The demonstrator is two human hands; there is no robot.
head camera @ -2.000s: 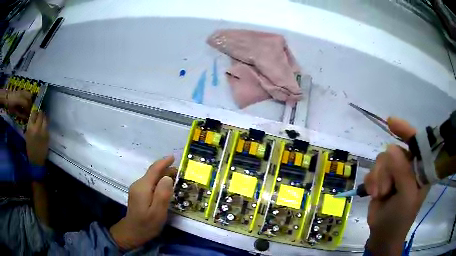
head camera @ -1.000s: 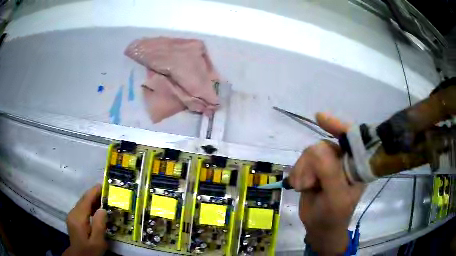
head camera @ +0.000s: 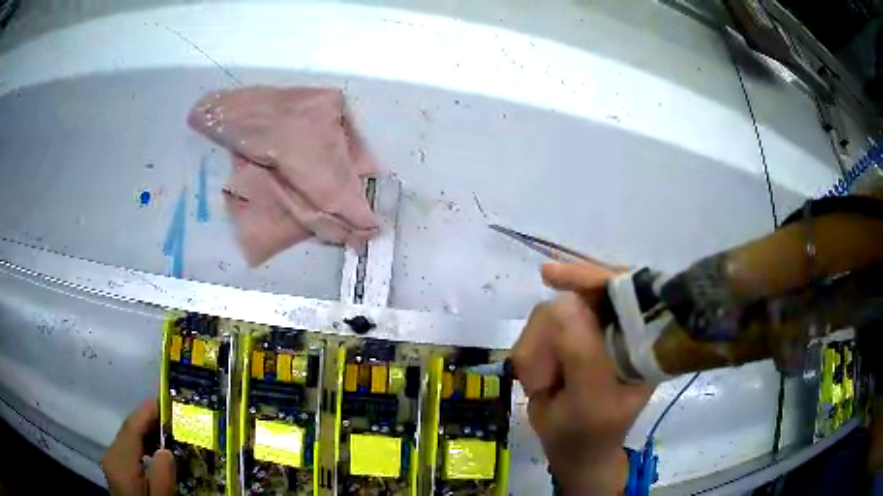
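My right hand (head camera: pixel 581 387) is closed around the glue dispensing gun (head camera: pixel 736 300), a thick brown-tan cylinder with white wrap entering from the right. Its pale blue nozzle (head camera: pixel 492 368) points left over the orange-yellow parts at the upper end of the rightmost board. The circuit board panel (head camera: pixel 376 454) has a row of several narrow boards with yellow-green edges and bright yellow transformers. Its lower end is cut off by the frame. My left hand (head camera: pixel 140 455), partly cut off below, has thumb and fingers at the panel's left edge. A blue wrist strap (head camera: pixel 641 471) is on my right wrist.
A crumpled pink cloth (head camera: pixel 290 165) lies on the bench beyond the rail (head camera: pixel 436 327). Pale blue slivers (head camera: pixel 176 232) and a small blue dot (head camera: pixel 144 198) lie left of it. Tweezers (head camera: pixel 542 244) lie near my right hand. Another board panel (head camera: pixel 835 387) is at the far right.
The view has shifted right, so cloth and panel appear further left. The nozzle has gone from the rightmost board's yellow transformer to its upper end. My left hand is now at the panel's left edge.
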